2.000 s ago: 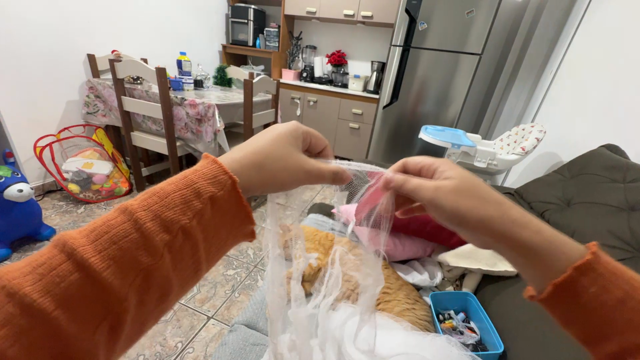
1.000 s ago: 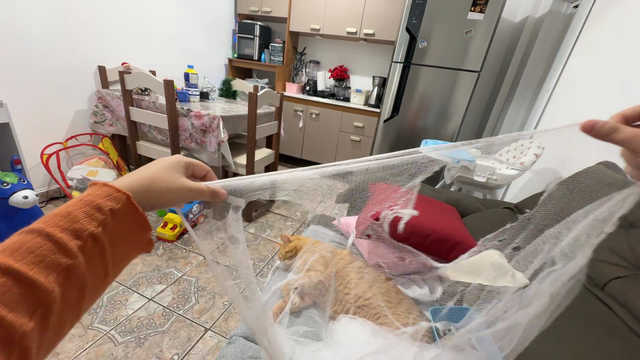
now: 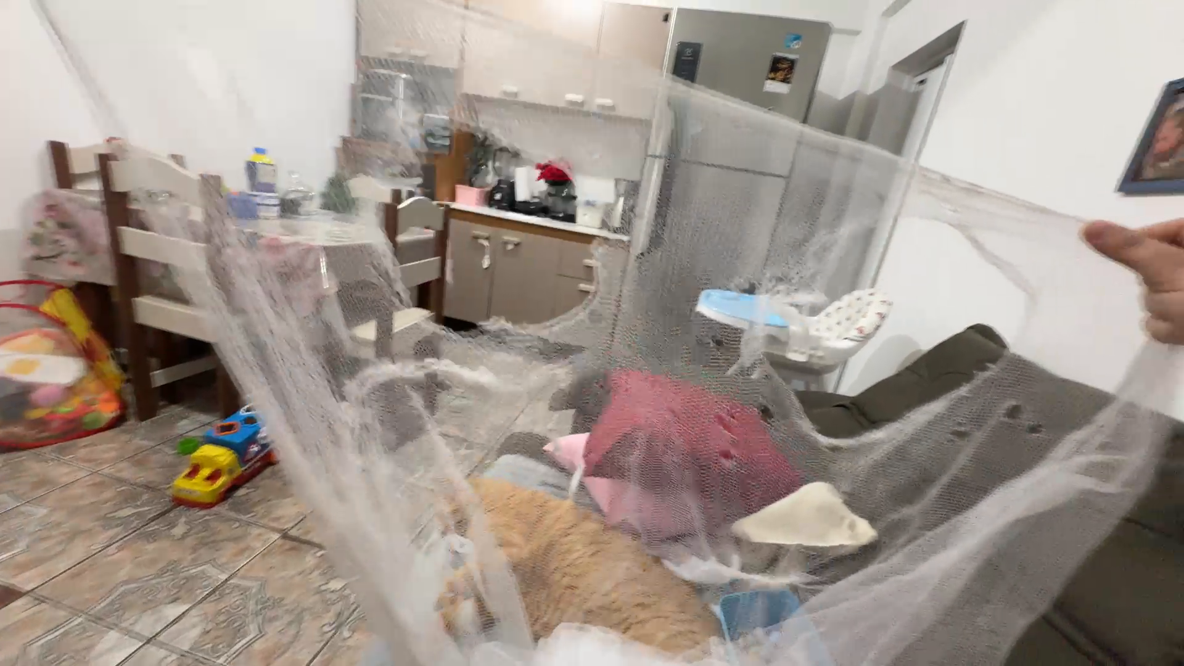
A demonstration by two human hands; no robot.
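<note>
A sheer white mesh netting (image 3: 980, 518) with several holes hangs stretched across most of the head view. At the right edge, my right hand (image 3: 1142, 273) pinches its upper edge between thumb and fingers. My left hand is out of view; the netting's other side runs up toward the upper left. Behind the mesh, an orange cat (image 3: 592, 573) lies on the seat, beside a red cushion (image 3: 689, 453) and a pink one. A cream cloth (image 3: 807, 516) lies to the right of the red cushion. A blue plastic bin (image 3: 758, 610) is partly covered by the netting.
A dark sofa (image 3: 1110, 546) fills the lower right. A toy truck (image 3: 222, 458) and a toy basket (image 3: 60, 379) are on the tiled floor at left. Farther back are a dining table (image 3: 324, 227) with chairs, a high chair (image 3: 795, 324) and a refrigerator (image 3: 740, 185).
The netting, bunched between both hands two seconds ago, has been spread wide and raised across the view. My left hand has gone out of view, and the right stays at the right edge.
</note>
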